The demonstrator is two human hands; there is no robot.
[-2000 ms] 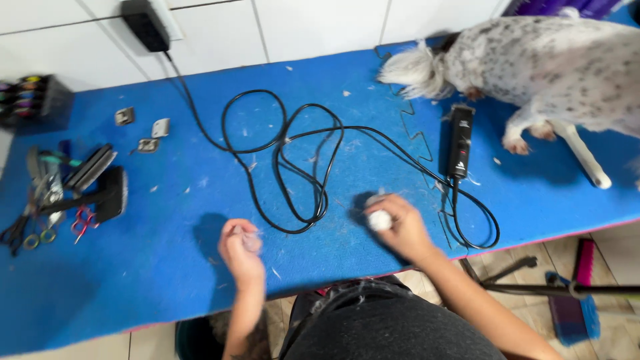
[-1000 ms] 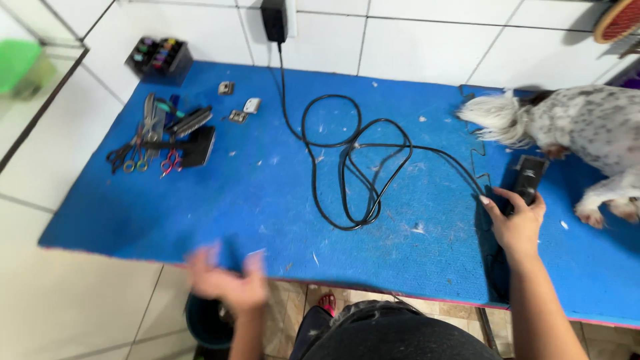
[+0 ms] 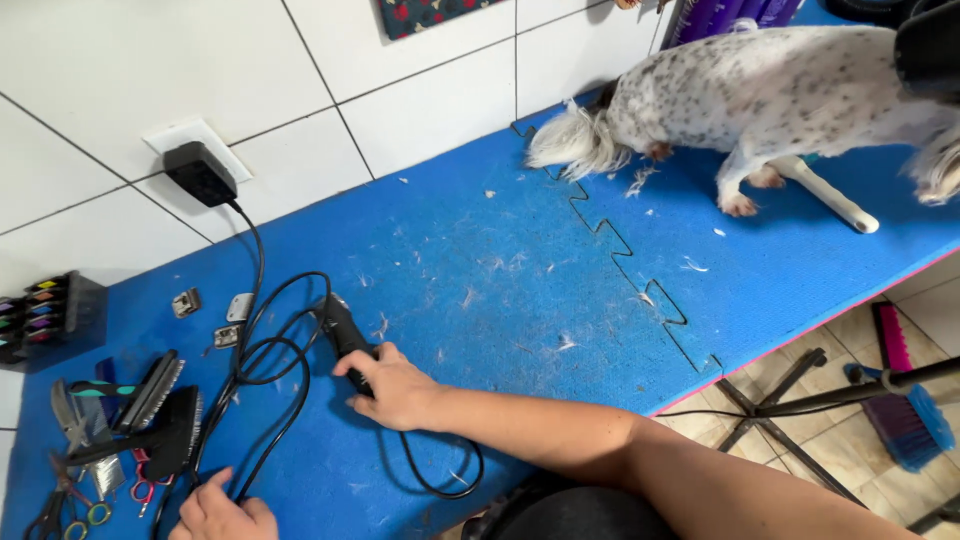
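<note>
My right hand (image 3: 394,382) is closed around a black corded hair clipper (image 3: 344,337), which rests on the blue foam mat (image 3: 480,300). At the bottom left, my left hand (image 3: 221,514) lies low beside the black cord (image 3: 261,341); whether its fingers pinch the cord cannot be told. The cord runs in loops up to a black power adapter (image 3: 199,174) at the wall outlet. Detachable clipper blades (image 3: 227,334) lie left of the loops. A spotted white dog (image 3: 750,97) stands at the upper right, its head low against the mat.
Scissors (image 3: 97,513), slicker brushes (image 3: 174,431) and combs lie at the left, below a holder with several coloured items (image 3: 45,311). A white rod-like object (image 3: 825,196) lies by the dog. Loose hair is scattered on the mat. A stand's base (image 3: 757,412) and a broom head (image 3: 907,424) are on the floor.
My right hand has moved the clipper from near the dog leftward to the cord loops and blades. The loops have shifted toward the left-hand tools. The view has swung noticeably.
</note>
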